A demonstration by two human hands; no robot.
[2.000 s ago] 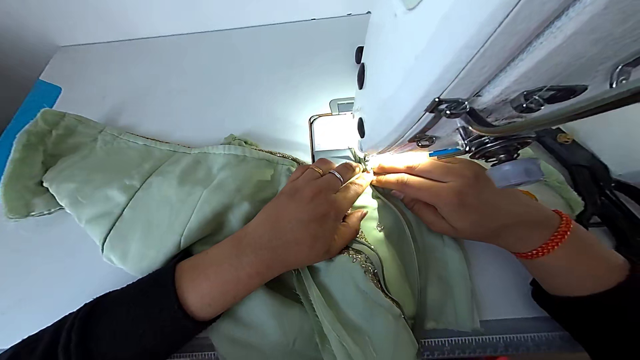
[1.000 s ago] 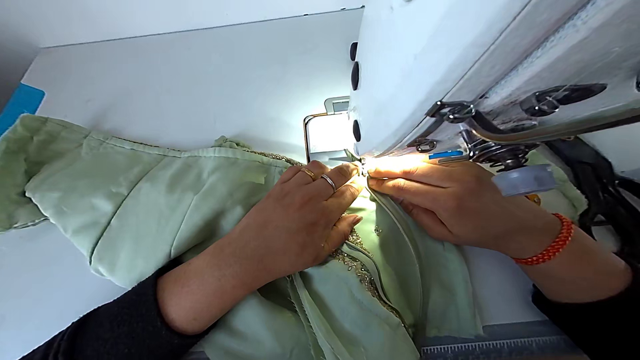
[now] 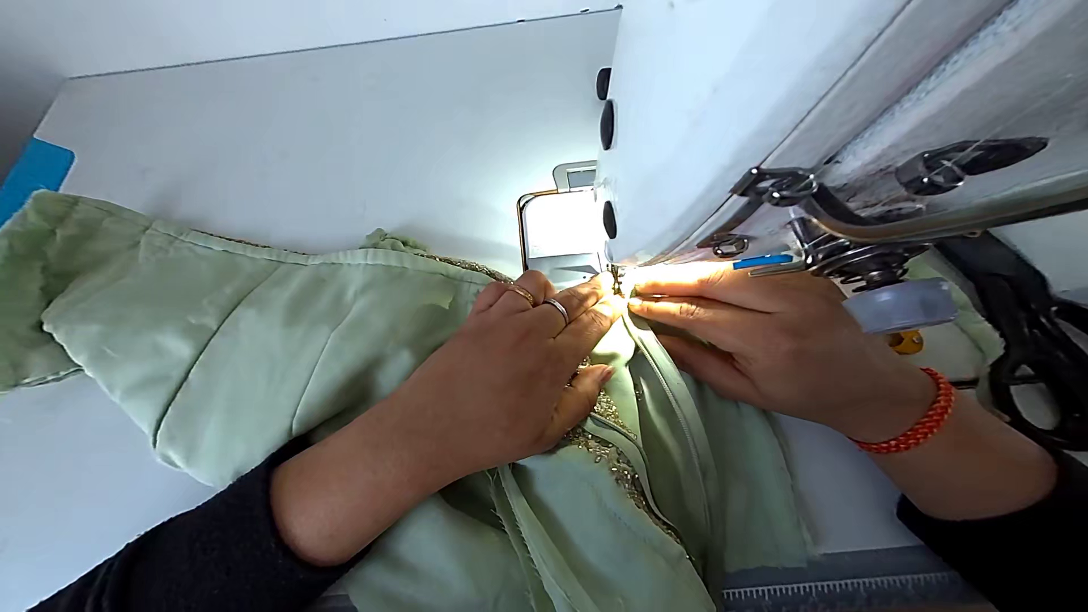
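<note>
A pale green garment (image 3: 255, 331) with gold beaded trim (image 3: 625, 463) lies across the sewing machine bed. A green zipper tape (image 3: 676, 395) runs from the needle area toward the front edge. My left hand (image 3: 518, 374), wearing two rings, presses flat on the garment just left of the presser foot (image 3: 616, 276), fingertips close to it. My right hand (image 3: 756, 331), with a red beaded bracelet (image 3: 922, 416) at the wrist, rests its fingertips on the fabric and zipper tape right of the foot. The needle and stitch line are hidden by fingers and glare.
The white sewing machine head (image 3: 722, 110) rises above my right hand, with a thread tension assembly (image 3: 875, 263) beside it. Black-handled scissors (image 3: 1033, 365) lie at the right. A ruler (image 3: 841, 586) runs along the front edge, and a blue object (image 3: 38, 170) sits at the far left.
Both hands stay beside the presser foot. The garment's left end has shifted slightly since the first frame; nothing was plainly let go.
</note>
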